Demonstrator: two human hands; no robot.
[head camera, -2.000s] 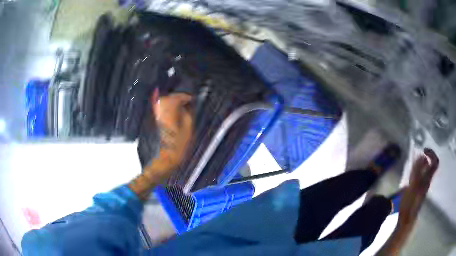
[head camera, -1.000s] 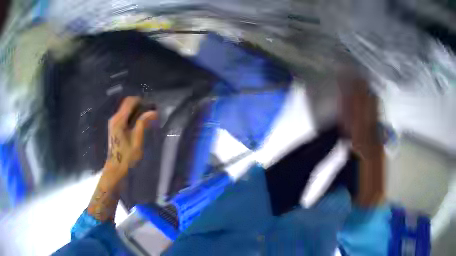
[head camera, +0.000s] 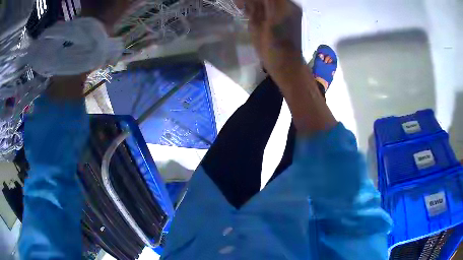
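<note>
White looped cables (head camera: 71, 46) hang blurred in front of my left forearm, at the upper left. My left hand (head camera: 104, 9) is dark, blurred and cut off by the top edge beyond them; its fingers and anything in them are hidden. My right hand (head camera: 276, 30) is raised at the top centre, blurred and partly cut off; I cannot tell if it holds something. A stack of black trays (head camera: 119, 203) stands at the lower left beside a bent silver-grey trolley handle (head camera: 109, 177).
The cable-filled rack (head camera: 167, 23) runs along the top left. A flat blue square (head camera: 188, 109) lies beyond the trolley. Stacked blue crates (head camera: 419, 167) with white labels stand at the right. My foot in a blue sandal (head camera: 325, 63) is on the pale floor (head camera: 325, 20).
The view has swung right and towards the rack. My left hand has left the trays and moved up behind the cables. My right hand is raised at the top. The crates at right have come into view.
</note>
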